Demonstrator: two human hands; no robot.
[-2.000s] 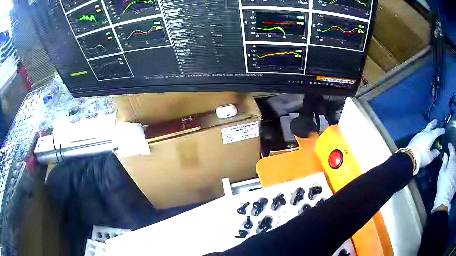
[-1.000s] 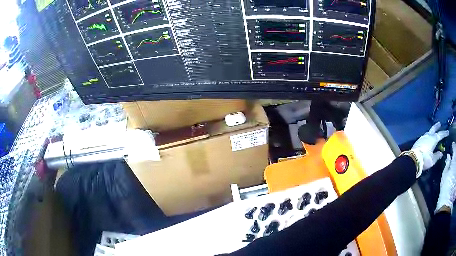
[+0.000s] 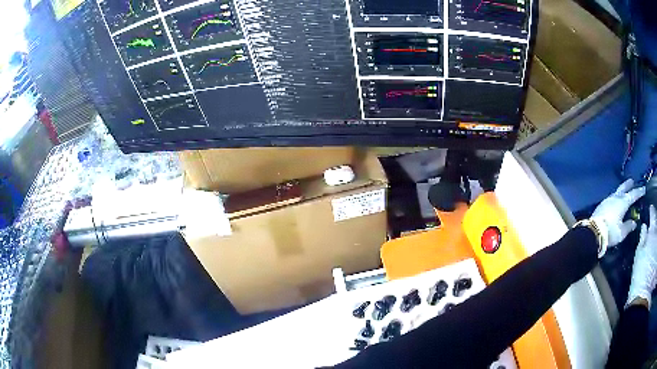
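Note:
My left hand point(image 3: 614, 215), in a white glove, reaches inside the blue-lined test box point(image 3: 585, 169) at the right edge. My right hand point(image 3: 643, 265), also gloved in white, is beside it, partly cut off by the picture's edge. Both hands are at a dark fixture point(image 3: 631, 216) with a small yellow bit. The fingertips are small and partly hidden, so whether they hold anything cannot be told. A white foam tray point(image 3: 288, 337) holds several black earphones point(image 3: 410, 299) in pockets. My left sleeve covers part of it.
A wide monitor point(image 3: 302, 130) with graph curves stands at the back. Below it is a cardboard box point(image 3: 288, 252) with a small white case point(image 3: 338, 175) on top. A red button point(image 3: 490, 239) sits on the orange front. A second foam tray point(image 3: 160, 349) is at lower left.
Compared with two seconds ago, the view has shifted slightly, and several monitor curves have changed shape and colour. Both hands stay at the fixture with only slight movement.

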